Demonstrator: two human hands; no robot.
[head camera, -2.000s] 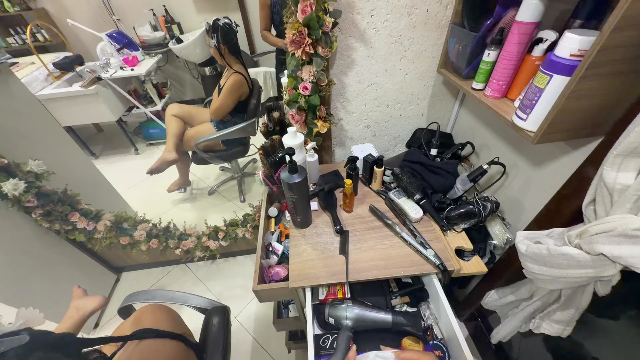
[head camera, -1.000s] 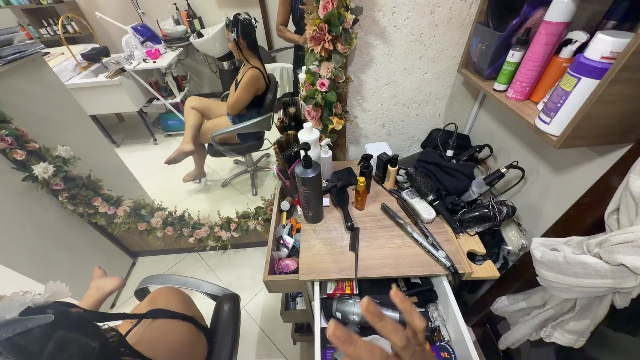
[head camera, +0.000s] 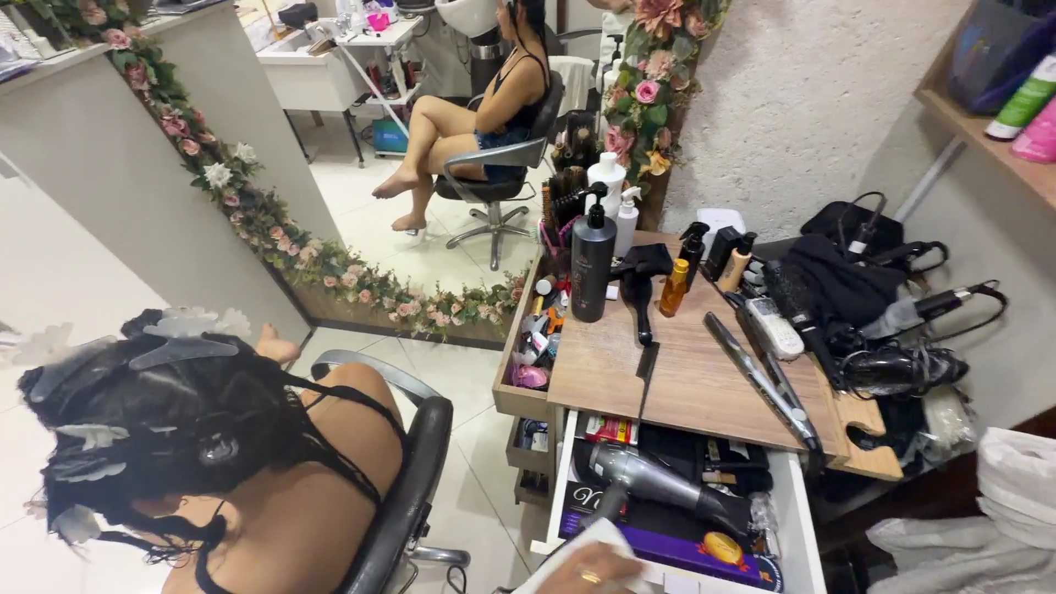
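Note:
My right hand (head camera: 598, 571), with a gold ring, is at the bottom edge, closed on a flat white item (head camera: 577, 554) that may be paper or cloth. It is just in front of an open white drawer (head camera: 800, 528). A grey hair dryer (head camera: 660, 478) lies in that drawer on a dark and purple box (head camera: 652, 540). My left hand is out of view. At the left, a person with dark, wet-looking hair (head camera: 165, 412) held by pale clips sits in a black salon chair (head camera: 404, 495). On the wooden top lie a black comb (head camera: 647, 371) and a flat iron (head camera: 759, 384).
A dark pump bottle (head camera: 592, 272), an amber bottle (head camera: 674, 289) and a black brush (head camera: 638, 305) are at the back of the top. Corded styling tools crowd its right side (head camera: 899, 371). A flower-framed mirror (head camera: 412, 305) leans behind. White cloth (head camera: 949, 544) hangs at the right.
A hand spread over the drawer one second ago is now lower and closed on the white item. The view has swung left, bringing more of the seated person's head into sight.

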